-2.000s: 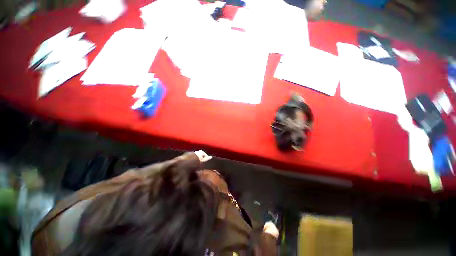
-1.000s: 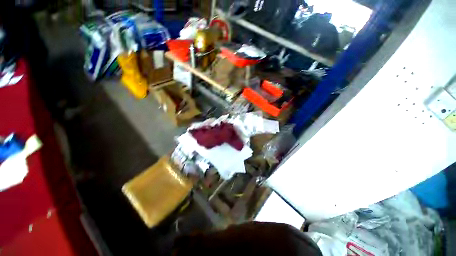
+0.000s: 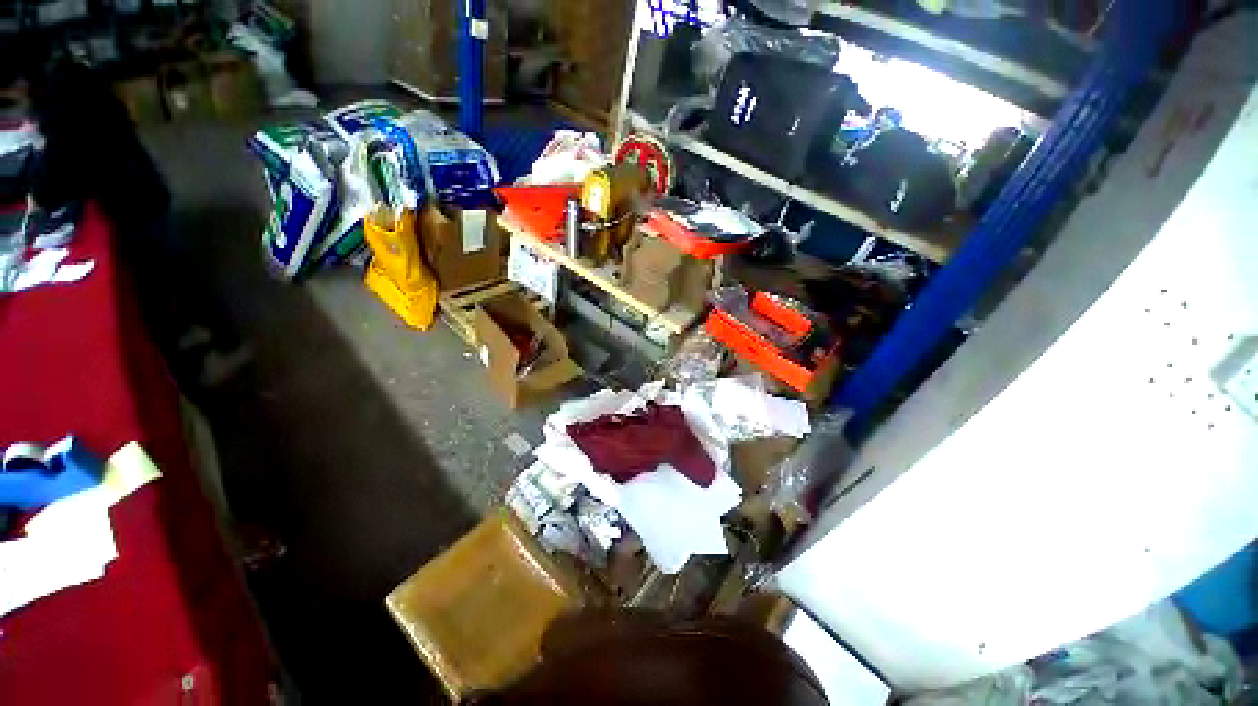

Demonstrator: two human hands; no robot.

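Neither of my hands is in view. A brown, blurred shape is cut off by the bottom edge; I cannot tell what it is. Nearest in front is a brown carton (image 3: 483, 607) on the floor. Beyond it, a dark red piece (image 3: 643, 441) lies on white sheets (image 3: 679, 517) over a heap of scraps. At the left, a blue tape dispenser (image 3: 53, 473) and white paper (image 3: 62, 555) lie on the red-covered table (image 3: 131, 607).
A white curved surface (image 3: 1049, 510) and a blue post (image 3: 966, 255) stand at the right. Behind are an open carton (image 3: 517, 352), a yellow bag (image 3: 400, 269), an orange-red box (image 3: 773, 342), stuffed bags (image 3: 301, 207) and shelving. Grey floor runs beside the table.
The view has swung right, away from the papers and dark bag on the table, to the floor and shelving. Since one second ago, the scene has shifted slightly right and down and looks sharper.
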